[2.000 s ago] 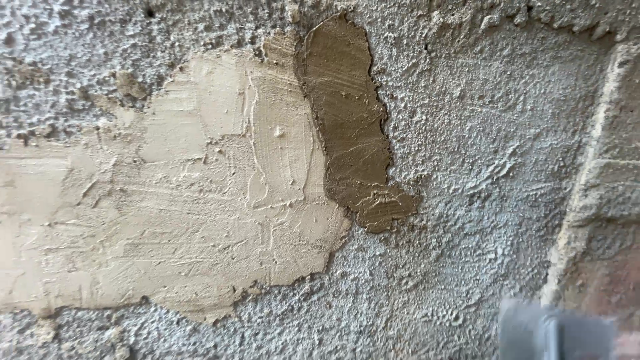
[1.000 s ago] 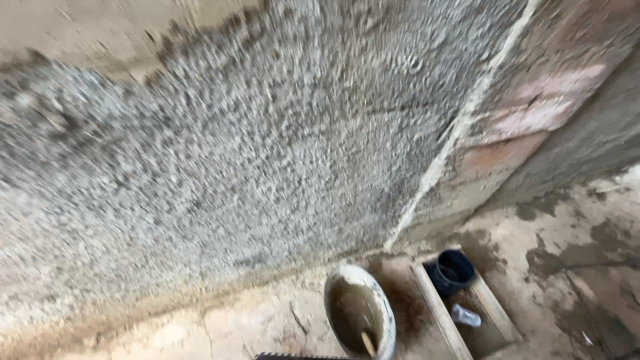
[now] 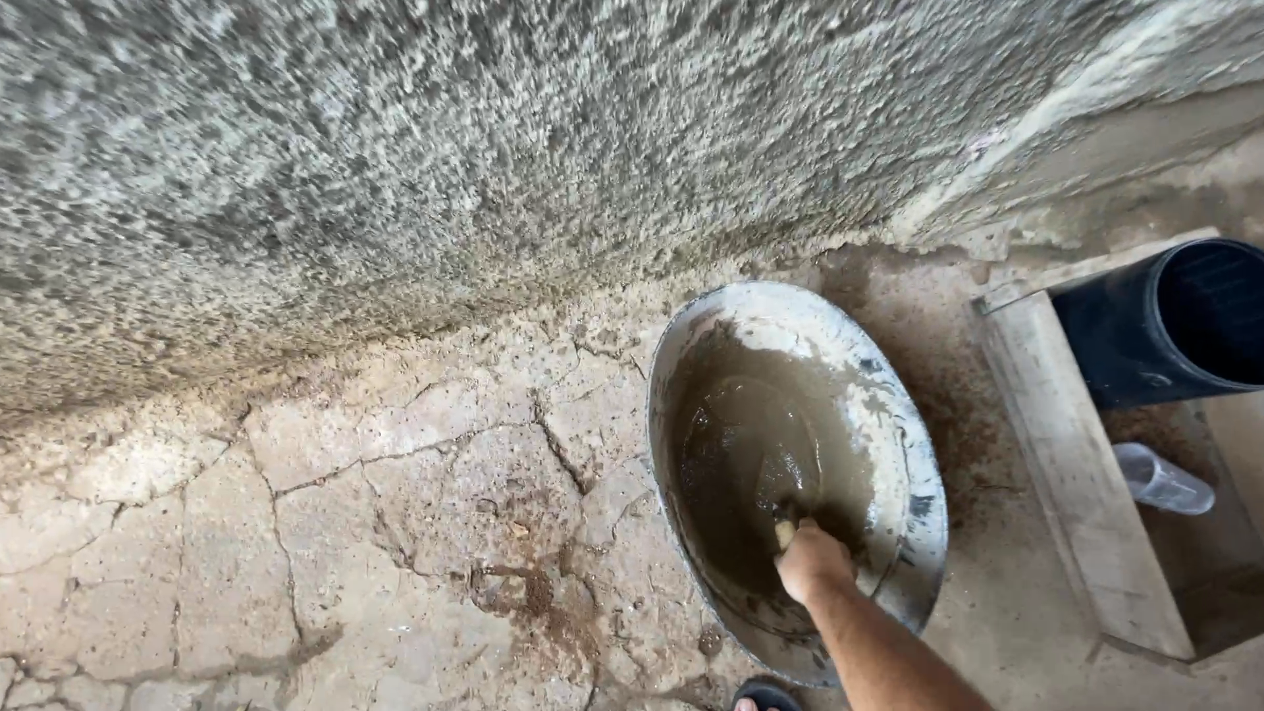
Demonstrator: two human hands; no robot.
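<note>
My right hand [image 3: 816, 565] reaches down from the lower right into a round metal basin [image 3: 913, 504]. It is closed around the light handle [image 3: 785, 534] of a tool whose dark neck meets the wet mortar; the tool's far end is sunk in the mix, so its kind is hidden. Grey-brown wet mortar [image 3: 736, 425] fills the bottom of the basin, and smears of it coat the inner wall. My left hand is out of view.
A rough grey plastered wall [image 3: 444, 148] rises behind the cracked floor [image 3: 395, 533]. Right of the basin, a wooden frame [image 3: 1086, 474] has a black bucket [image 3: 1126, 326] and a clear plastic cup [image 3: 1165, 481] within it. A foot in a dark sandal [image 3: 765, 695] shows at the bottom edge.
The view has swung down from the wall patch to the floor. My right hand, unseen one second ago, is now in the basin on the handle that stood there.
</note>
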